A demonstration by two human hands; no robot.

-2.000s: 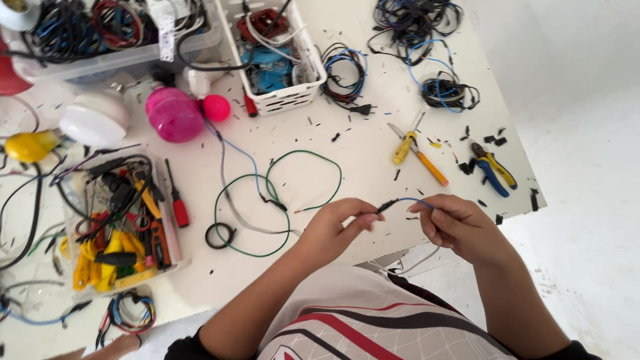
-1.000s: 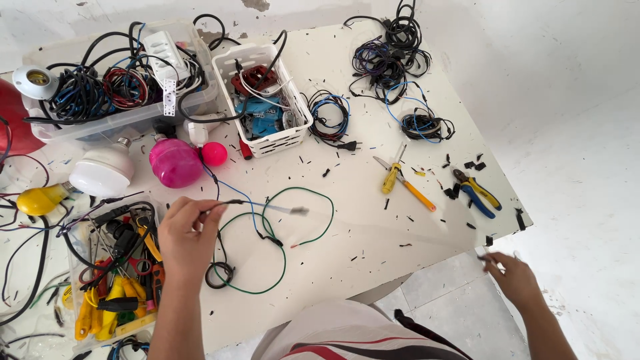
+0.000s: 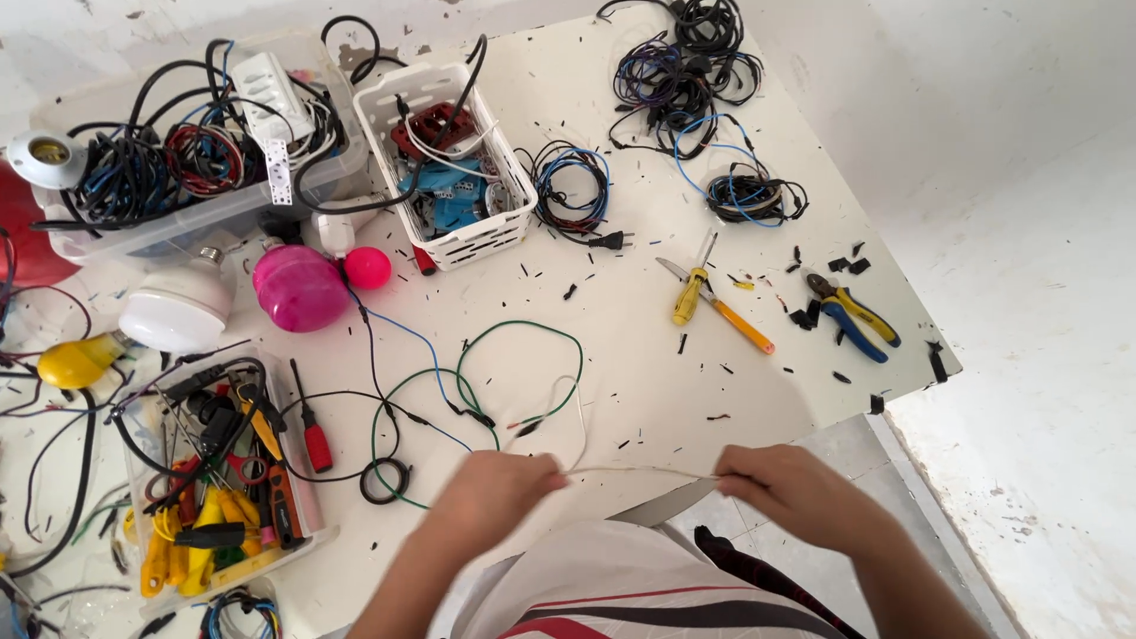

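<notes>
A thin white wire (image 3: 641,469) is stretched between my two hands near the table's front edge. My left hand (image 3: 510,488) pinches it at one side, and my right hand (image 3: 770,479) grips it at the other. From my left hand the wire loops up over the table to a dark taped part (image 3: 529,429). A green wire (image 3: 581,355) lies in wide loops behind my left hand, crossed by a blue wire (image 3: 432,348). A roll of black tape (image 3: 385,480) rests left of my left hand.
Pliers (image 3: 854,318), a yellow screwdriver (image 3: 690,297) and an orange-handled knife (image 3: 744,327) lie at the right. A tool box (image 3: 311,497), bulbs (image 3: 302,288), a white basket (image 3: 484,244) and a clear bin (image 3: 204,220) stand left. Coiled cables (image 3: 572,191) lie further back.
My left hand has moved right and lower from beside the green loops. My right hand has come back toward it from the far right. The wire is now drawn out between both hands.
</notes>
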